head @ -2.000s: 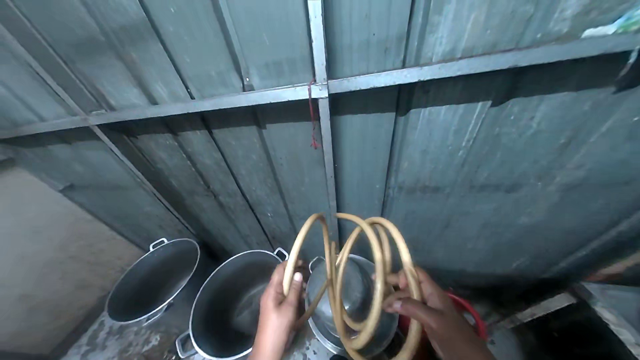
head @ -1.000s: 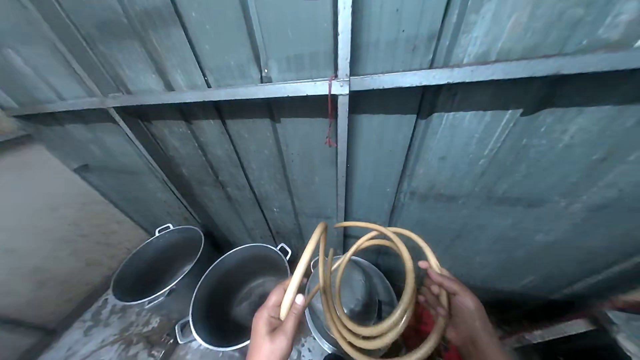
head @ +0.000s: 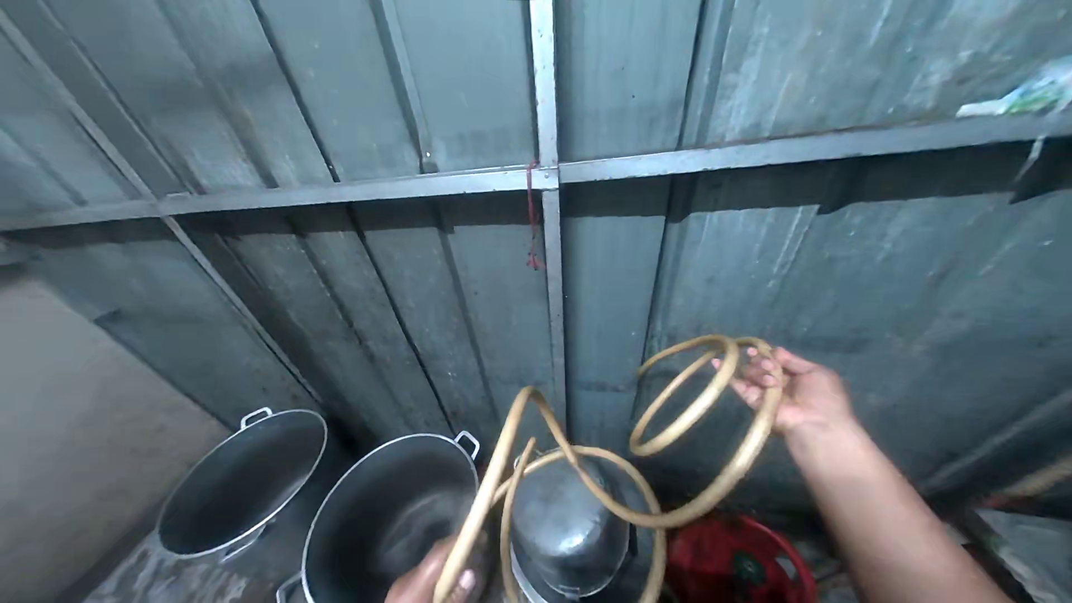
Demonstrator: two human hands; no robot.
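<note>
A coiled yellowish-tan hose (head: 720, 481) stretches in loose loops between my two hands. My left hand (head: 431, 574), partly cut off by the bottom edge, grips one length of it. Raised at the right, my right hand (head: 791, 385) is closed around the upper loops. Below the hose stands a metal pot with a smaller upturned metal pot (head: 565, 523) on or in it. A large dark metal pot (head: 394, 519) is just left of my left hand, and another two-handled pot (head: 243, 486) stands farther left.
A red plastic basin (head: 737, 561) sits below my right forearm. Behind the pots rises a corrugated metal wall (head: 461, 293) with a metal crossbar (head: 352, 194) and a red string (head: 532, 222) hanging from it. A plain wall (head: 84, 419) borders the left side.
My right hand has moved up and to the right with part of the hose. The loops, bunched together before, are now spread apart. My left hand still grips the hose, lower in view.
</note>
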